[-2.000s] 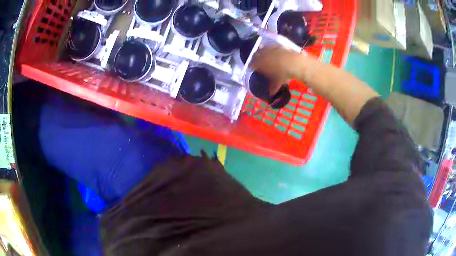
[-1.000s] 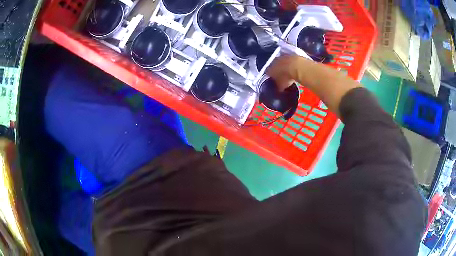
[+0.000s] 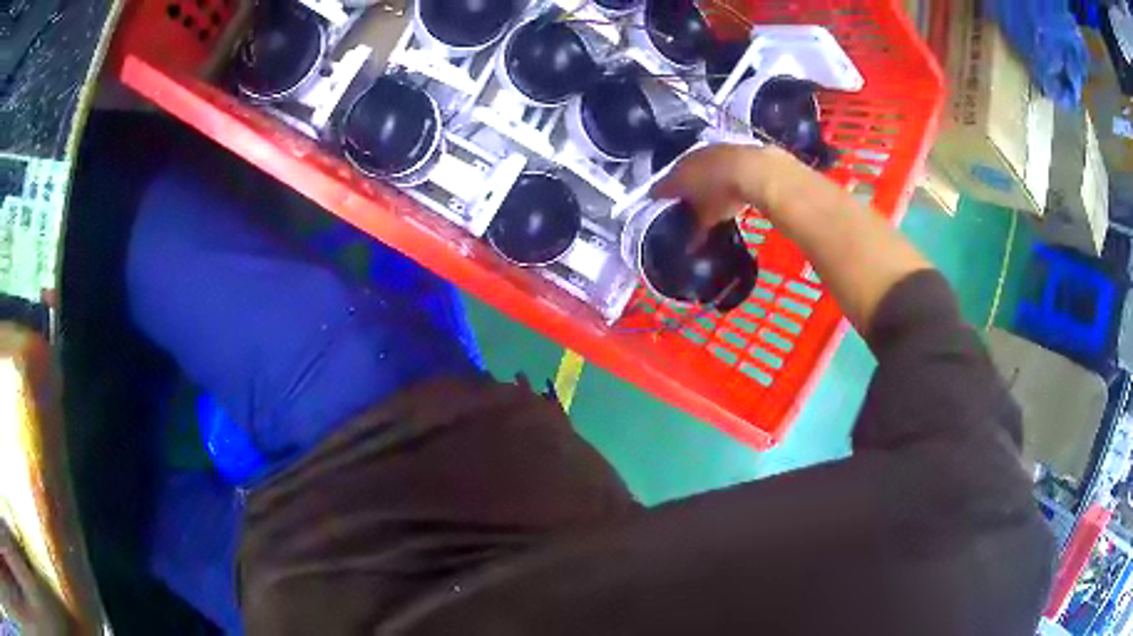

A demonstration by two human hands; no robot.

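My right hand (image 3: pixel 736 178) reaches into the red basket (image 3: pixel 559 321) from the right, bare, with its fingers around a part-finished unit. That unit has a glossy black dome (image 3: pixel 677 255) with a white rim and dark wires, at the basket's near right part. My fingertips are partly hidden behind the white rim and dome. Several similar black domes on white frames (image 3: pixel 478 193) lie packed across the basket. A blurred brownish shape at the lower left edge may be my left hand (image 3: pixel 27 594), cut off by the frame, and its grip cannot be seen.
Cardboard boxes (image 3: pixel 994 118) stand right of the basket, with a blue cloth above them. A blue square frame (image 3: pixel 1066 304) and a brown board (image 3: pixel 1056 398) lie at the right. My blue-trousered legs (image 3: pixel 261 292) are below the basket. Bench edges curve along both sides.
The view has shifted, so the basket sits farther right and lower. The dome at my right hand has turned, and its wires lie differently. A brownish shape has appeared at the lower left edge.
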